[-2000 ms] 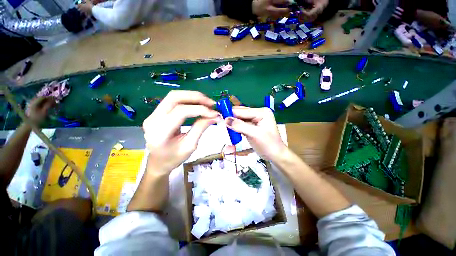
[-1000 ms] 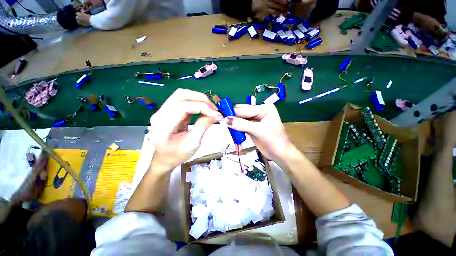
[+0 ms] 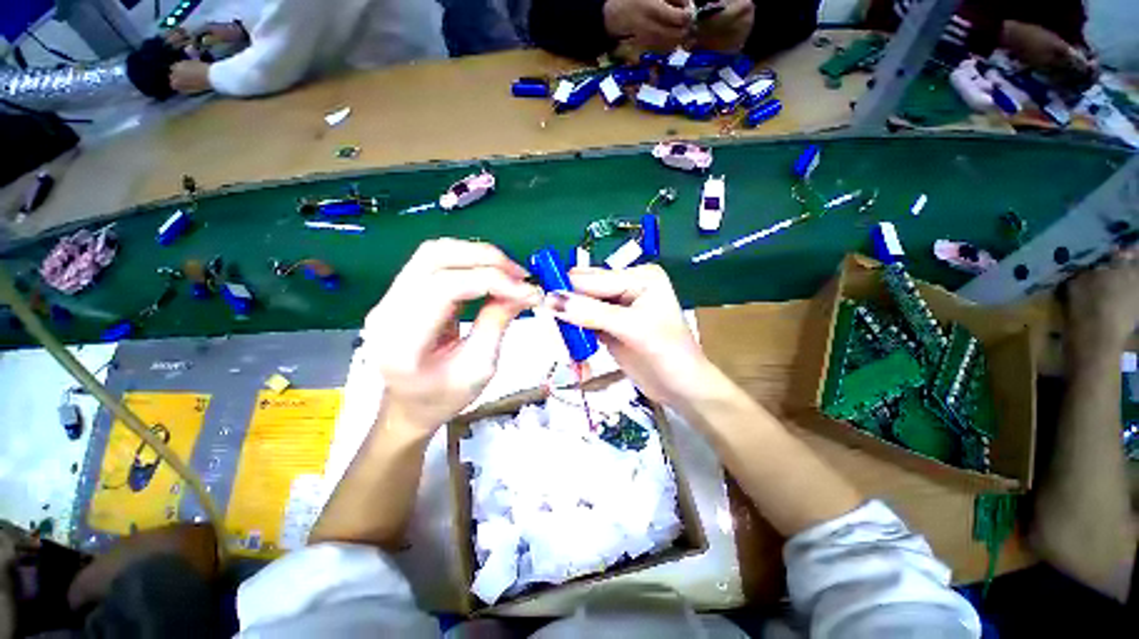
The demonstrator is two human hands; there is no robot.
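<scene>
A blue battery (image 3: 573, 327) is held tilted above the near edge of the belt and the box. My right hand (image 3: 628, 318) is shut on it with thumb and fingers. My left hand (image 3: 452, 322) has its thumb and fingertips pinched together at the battery's left side; whether something small is between them cannot be told. Thin red wires hang from the battery's lower end to a small green circuit board (image 3: 623, 432), which lies over the white stickers. The open box of stickers (image 3: 568, 506) is directly below my hands, heaped with white pieces.
A green conveyor belt (image 3: 412, 256) carries batteries, pink car-shaped housings (image 3: 468, 190) and a long white stick (image 3: 762, 232). A carton of circuit boards (image 3: 906, 387) is at right, yellow-grey printed sheets (image 3: 269, 462) at left. Across the belt, people's hands are near piled batteries (image 3: 700, 87). Another person's arm (image 3: 1082, 462) is at far right.
The things on the belt have shifted left. The battery remains between my hands, with its board hanging over the stickers. A hand at far left has moved away from the belt.
</scene>
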